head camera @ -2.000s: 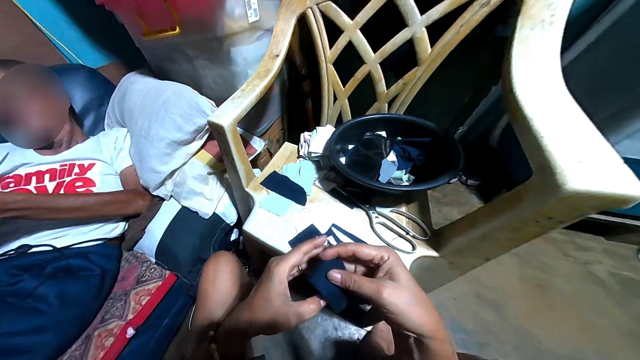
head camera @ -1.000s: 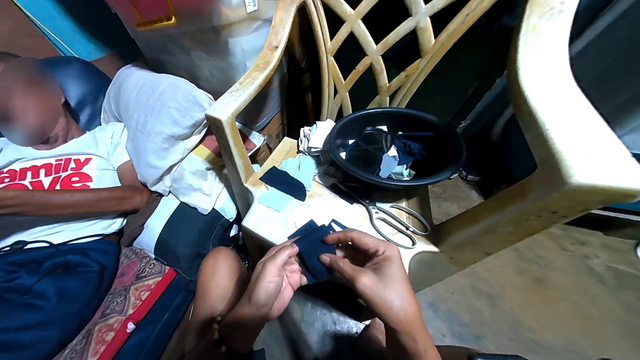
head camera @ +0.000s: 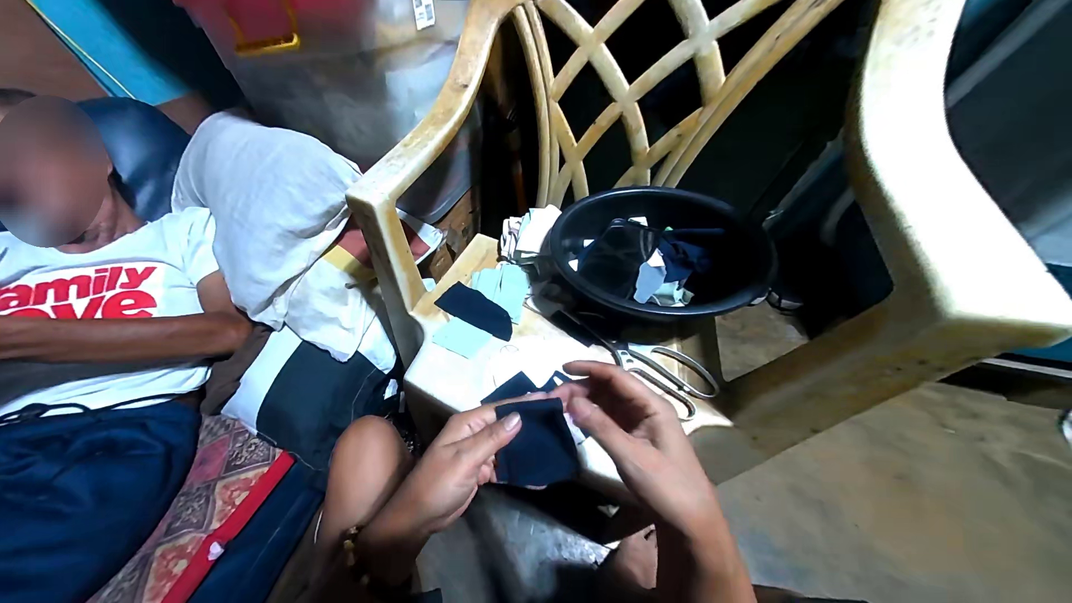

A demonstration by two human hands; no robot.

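Between thumb and fingers, my left hand [head camera: 461, 461] holds a dark navy fabric piece [head camera: 538, 444]. My right hand [head camera: 636, 427] is at the piece's upper right corner, fingers bent and partly apart; whether it pinches the edge is unclear. Behind them, more navy pieces [head camera: 511, 389] lie on the seat of a cream plastic chair [head camera: 435, 389]. Metal scissors [head camera: 662, 373] rest on the seat beside a black basin [head camera: 578, 289] that holds fabric scraps [head camera: 651, 276]. Left of the basin are pale green pieces [head camera: 463, 337] and a dark piece [head camera: 475, 310].
A person in a white printed shirt [head camera: 180, 251] lies at the left by a white pillow [head camera: 260, 201] and a patterned mat with a red edge [head camera: 226, 528]. The chair's armrests rise on both sides, with its lattice back behind. A translucent storage box [head camera: 360, 109] stands farther back.
The navy fabric in my left hand now shows as a flat, squarish piece. My right hand's fingers have lifted and spread from their earlier grip on the fabric.
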